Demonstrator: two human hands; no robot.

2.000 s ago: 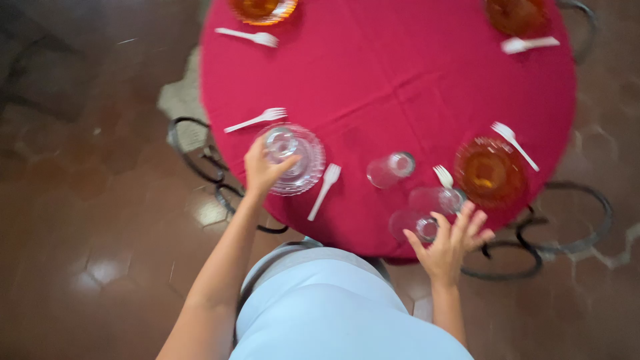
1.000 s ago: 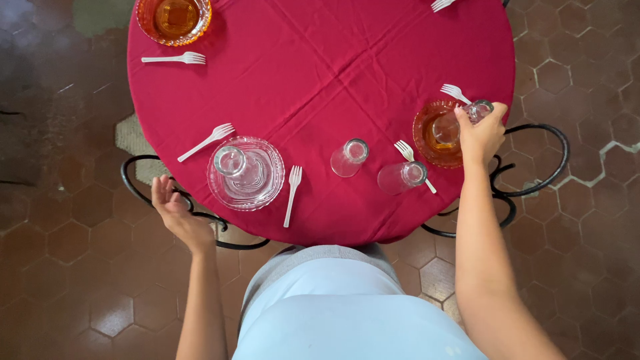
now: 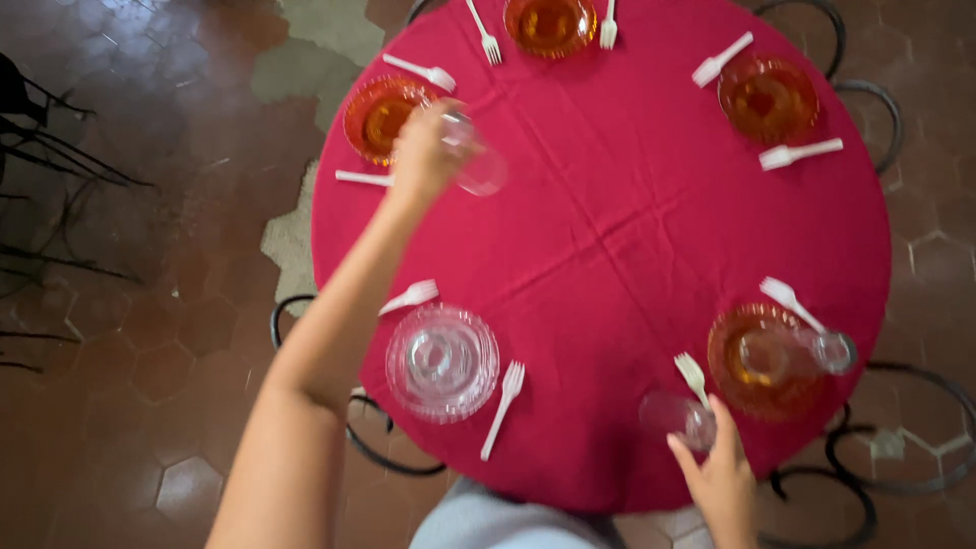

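Note:
My left hand is blurred but holds a clear glass beside the amber glass plate at the upper left. My right hand has thumb and fingers around the base end of another clear glass near the front edge; whether it grips it I cannot tell. A third glass stands on the amber plate at the right. On the clear glass plate at the lower left is an upturned glass. Pale plastic forks lie beside the plates.
The round table has a red cloth. More amber plates lie at the far edge and upper right. Black curled metal chair parts surround the table. Dark metal furniture legs stand on the tiled floor at left.
My left hand, empty beside the table a second ago, now holds a glass over the upper left. My right hand has let go of the glass on the right amber plate and moved to another glass.

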